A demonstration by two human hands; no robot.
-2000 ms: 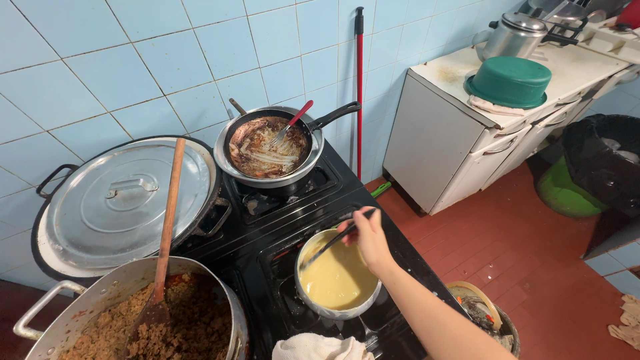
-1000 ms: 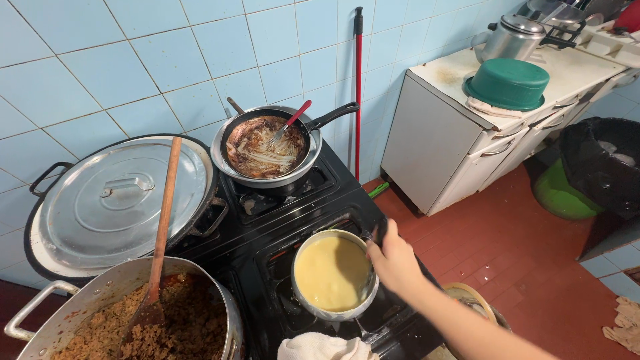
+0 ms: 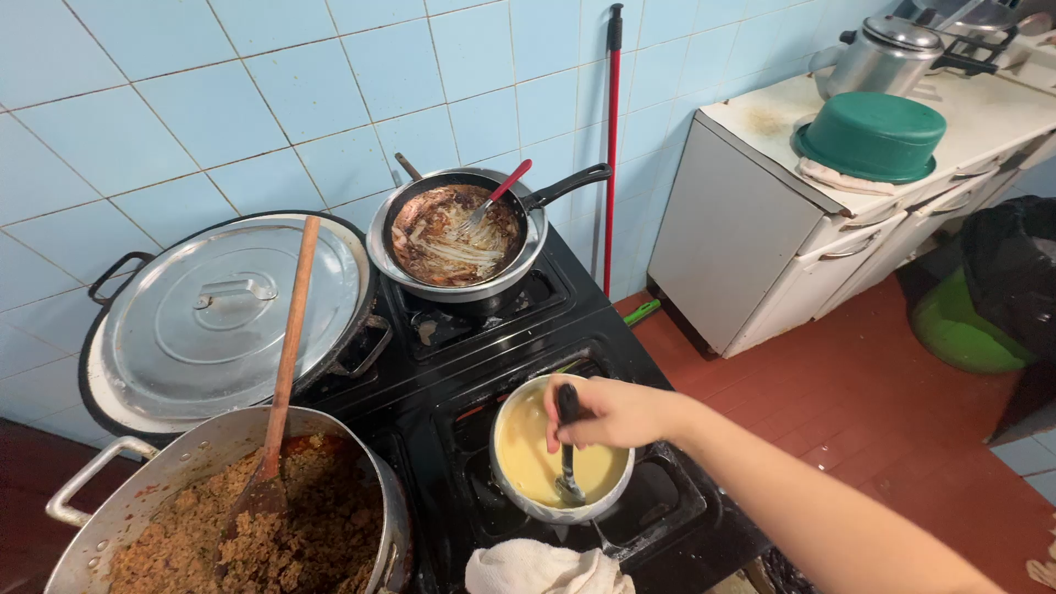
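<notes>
My right hand [image 3: 598, 412] holds a black-handled utensil [image 3: 568, 445], its lower end dipped in the pale yellow liquid of a small pot [image 3: 623, 483]. That pot sits on the front right burner of a black stove [image 3: 396, 404]. A bunched whitish cloth [image 3: 544, 569] lies at the pot's near side; whether a hand is under it does not show, and my left hand is not visible. To the left, a large metal pot [image 3: 396, 511] holds a browned ground mixture [image 3: 181, 511], with a wooden spoon [image 3: 290, 346] standing slanted in it.
Behind are a wide lidded pot [image 3: 165, 330] and a greasy frying pan [image 3: 454, 235] with a red-handled fork [image 3: 505, 186], resting on a metal vessel. A red pole [image 3: 612, 165] leans on the tiled wall. Right stands a white cabinet [image 3: 734, 239] with a green basin [image 3: 879, 132].
My right hand has moved left from the pot's right edge to above its middle, and the utensil is now upright in the liquid. The large pots and the frying pan stay in place.
</notes>
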